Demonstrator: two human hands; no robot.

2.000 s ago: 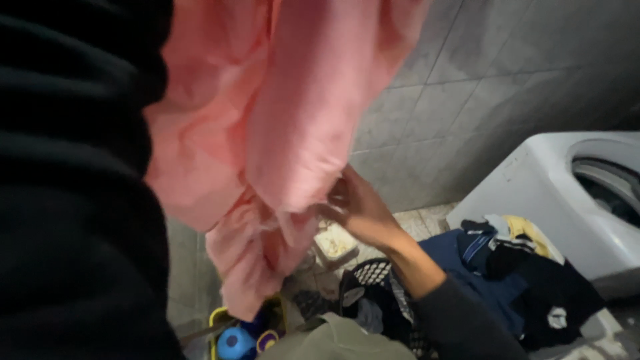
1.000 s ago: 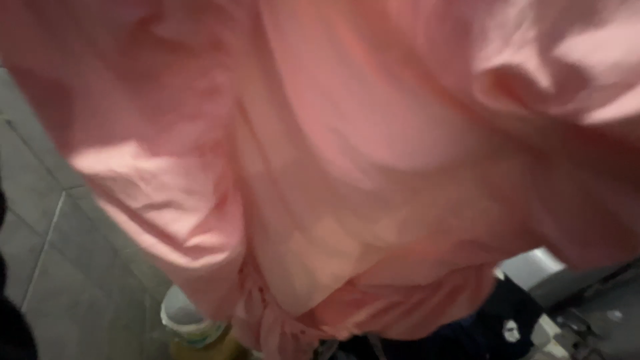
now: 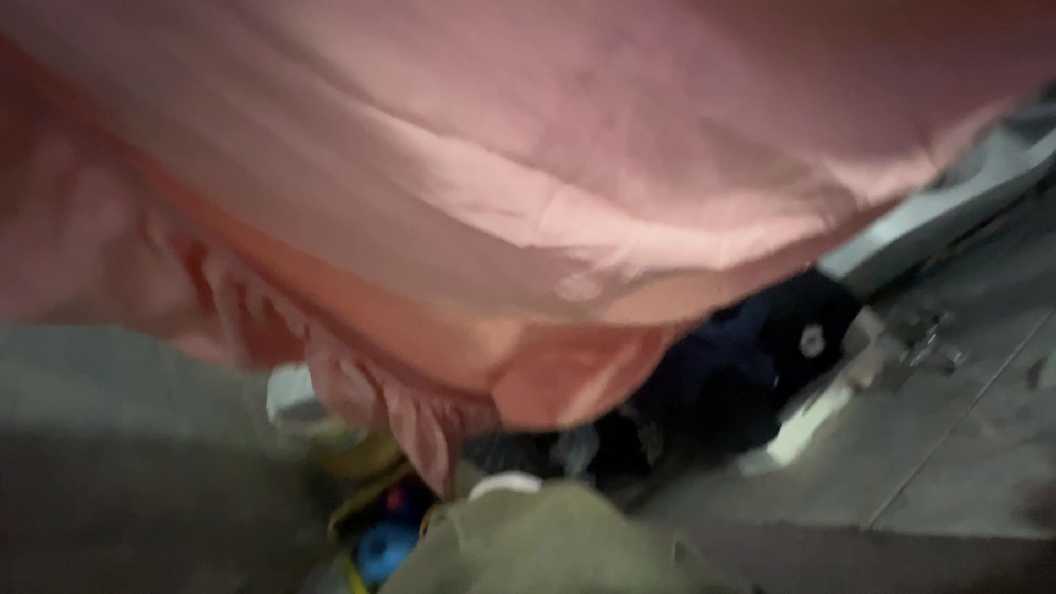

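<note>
A large pink cloth (image 3: 577, 165) with a gathered edge fills the upper part of the head view, spread wide and blurred. Its ruffled corner (image 3: 425, 429) hangs down near the lower middle. Neither my left hand nor my right hand shows; whatever holds the cloth is hidden or out of frame. Below the cloth lies a heap of dark clothes (image 3: 742, 363). Olive-coloured fabric (image 3: 561, 544) shows at the bottom middle.
Part of a white appliance (image 3: 899, 235) shows at the right, beside the grey tiled floor (image 3: 982, 412). A white container (image 3: 293, 396) is partly behind the cloth at the left. Lower down are a blue round item (image 3: 386, 549) and a yellow edge (image 3: 355, 577).
The pink cloth, bunched two seconds ago with a hand at its lower part, is now spread across the view. That hand is out of sight. The view has shifted strongly.
</note>
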